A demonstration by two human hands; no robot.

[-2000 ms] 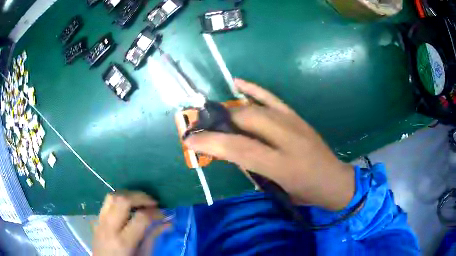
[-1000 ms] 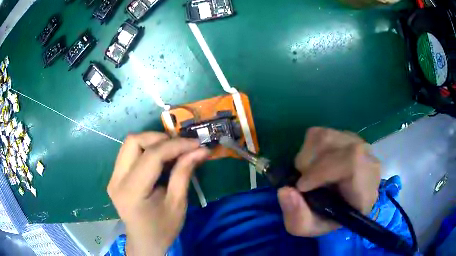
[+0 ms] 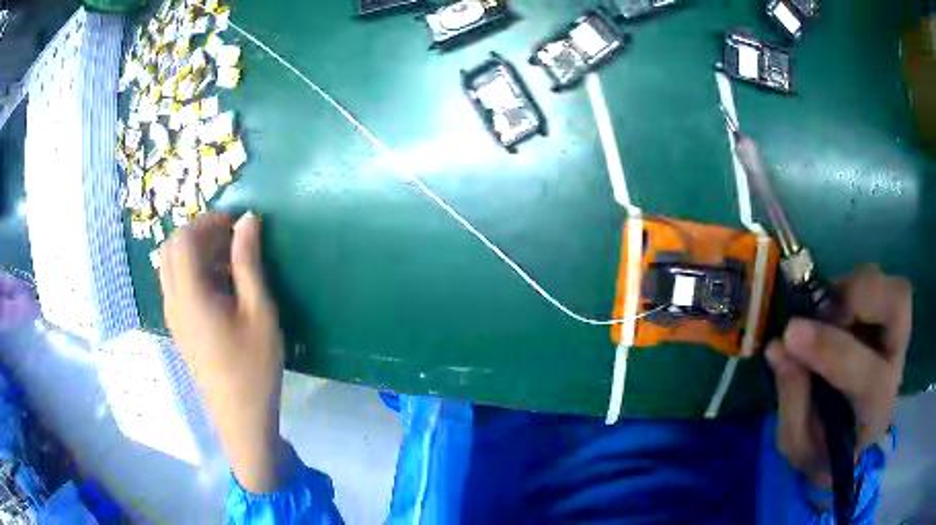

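My left hand is at the lower edge of the pile of small leaded components, thumb and fingers apart; nothing is clearly seen held in it. My right hand grips the soldering iron, whose tip points up and away, right of the fixture and off the work. A black device housing with a white patch sits in the orange fixture. White tape strips cross the fixture. The thin solder wire curves from the upper left to the housing's left side.
Waiting housings lie beyond the fixture, and another one lies near the far end of the right tape strip. The green mat has a curved near edge. A white ribbed surface borders it at the left.
The view has shifted left. My left hand has left the fixture for the component pile. The iron's tip has come off the housing and now points away. The wire now reaches the housing.
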